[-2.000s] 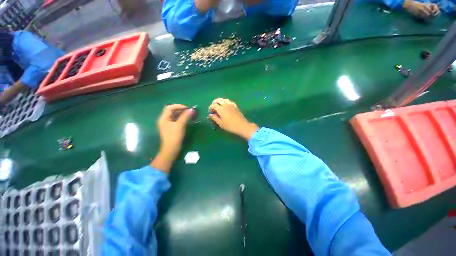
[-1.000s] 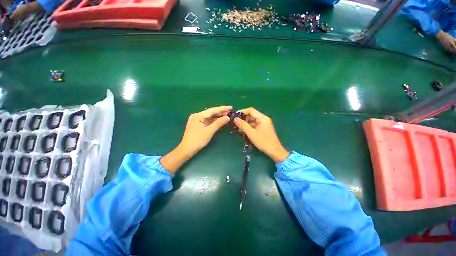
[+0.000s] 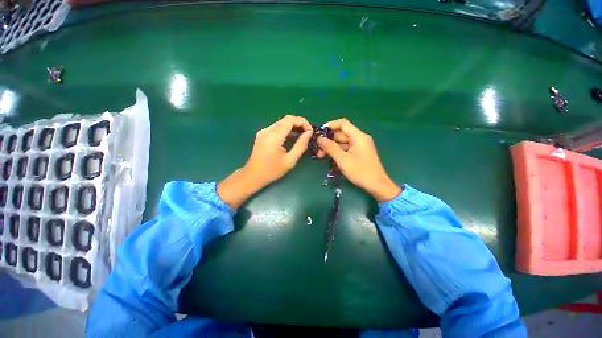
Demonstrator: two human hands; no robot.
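Note:
A small dark electronic module [image 3: 322, 137] with silvery and purplish glints is held between my two hands near the picture's centre. My left hand [image 3: 276, 150] pinches its left side with thumb and index finger. My right hand [image 3: 351, 155] holds its right side, with the thumb on the near face. The fingers hide much of it. A thin dark pen-like tool [image 3: 332, 224] with a pale tip lies on the green surface below my hands. A tiny dark reddish part [image 3: 329, 177] shows just below the module. A tiny yellowish-white part [image 3: 309, 220] lies left of the tool.
A white blister tray [image 3: 119, 191] with dark rounded pieces lies at left. A pink-red foam tray [image 3: 526, 211] with recesses is at right. Another module [image 3: 55, 74] lies far left, and one [image 3: 559, 99] far right beside a dark piece [image 3: 597, 94]. A second white tray [image 3: 39, 16] is at the upper left.
My hands have come together around the module since two seconds ago. The view has tilted down, so the far bench has left the picture. The white pad seen earlier no longer shows.

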